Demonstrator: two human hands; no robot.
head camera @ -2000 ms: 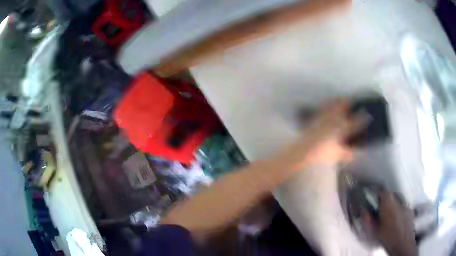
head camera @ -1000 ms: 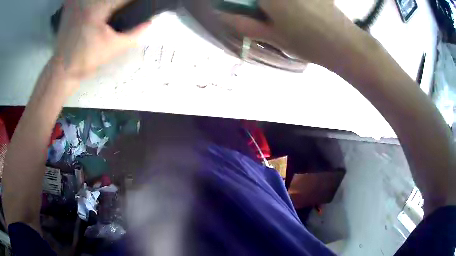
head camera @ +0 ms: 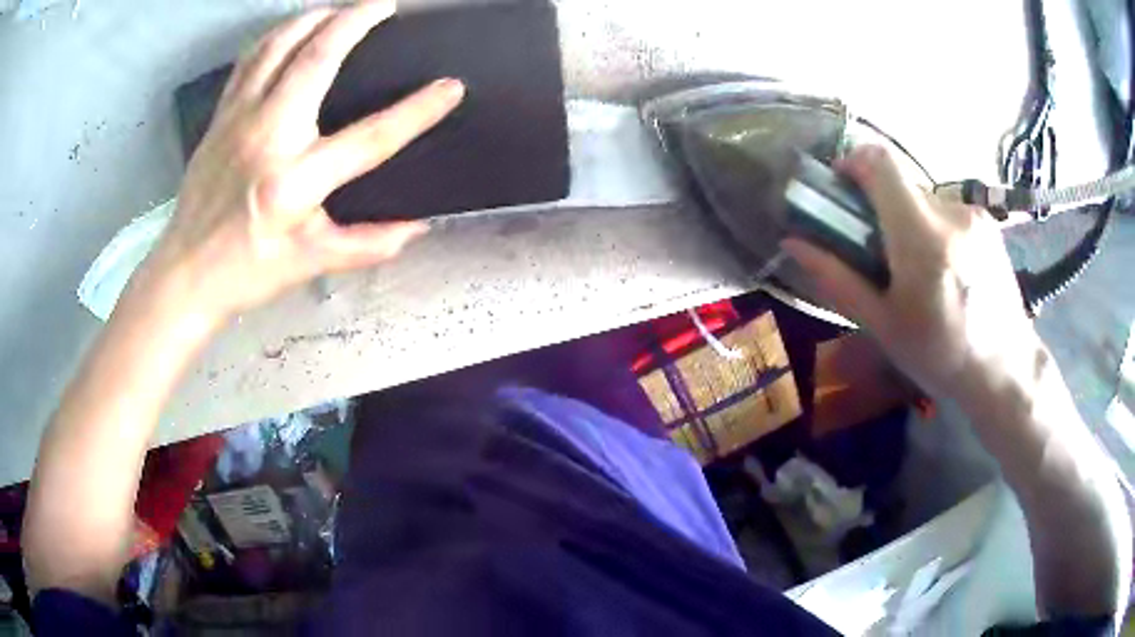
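Note:
A curved white strip (head camera: 616,156) lies on the pale speckled table (head camera: 498,280). Its rounded end shows at the left, below my left wrist. A flat black pressing block (head camera: 498,112) lies over the strip's middle. My left hand (head camera: 293,174) is spread on the block's left part, fingers apart, palm down. My right hand (head camera: 921,268) grips the handle of the steam iron (head camera: 741,156). The iron's pointed soleplate is at the strip's right part, right of the block. What lies under the block is hidden.
The ribbed hose (head camera: 1083,189) and a black cable run off right from the iron. Black looped shears handles (head camera: 1028,149) lie at the upper right. Below the table edge are a tied yellowish bundle (head camera: 728,392), cloth scraps, a red thing at the left and my purple clothing.
The view has shifted, and both hands now show fully. The block lies flat under my left hand over the strip. The iron now shows whole, right of the block.

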